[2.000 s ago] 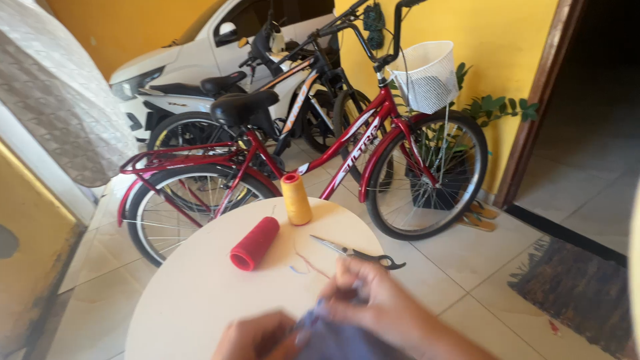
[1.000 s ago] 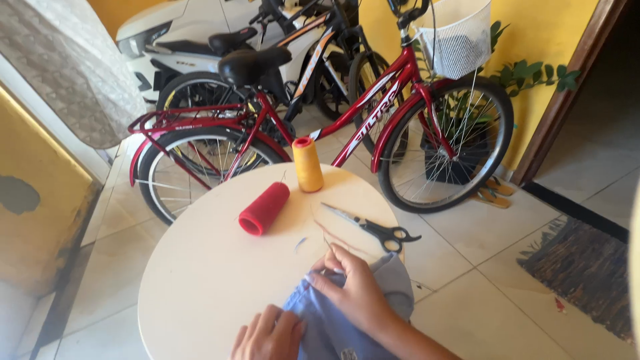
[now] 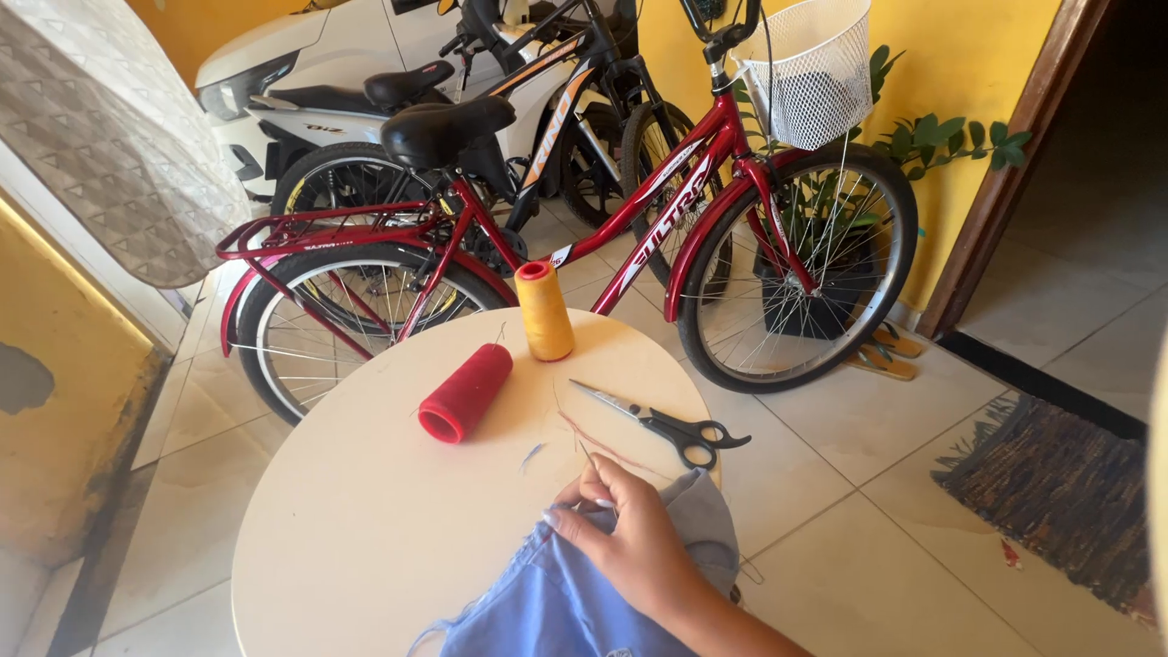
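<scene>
My right hand (image 3: 625,538) pinches a thin needle (image 3: 587,453) between thumb and fingers, at the frayed upper edge of a blue cloth (image 3: 557,598). The cloth lies over the near right part of the round table. My left hand is out of view. Beyond the hand, black-handled scissors (image 3: 659,422) lie with their tips toward the upper left, beside a loose reddish thread (image 3: 607,442). A red thread cone (image 3: 465,394) lies on its side, and a yellow thread cone (image 3: 545,315) stands upright behind it. A small blue scrap (image 3: 531,455) lies on the tabletop.
The round cream table (image 3: 319,538) stands near a red bicycle (image 3: 630,214) with a white basket (image 3: 812,78). Behind are another bicycle, a motorcycle and a white car (image 3: 338,50). A potted plant (image 3: 821,265) stands by the yellow wall; a woven rug (image 3: 1049,493) lies at right.
My left hand, on the cloth one second ago, has left the view. My right hand remains at the cloth's edge.
</scene>
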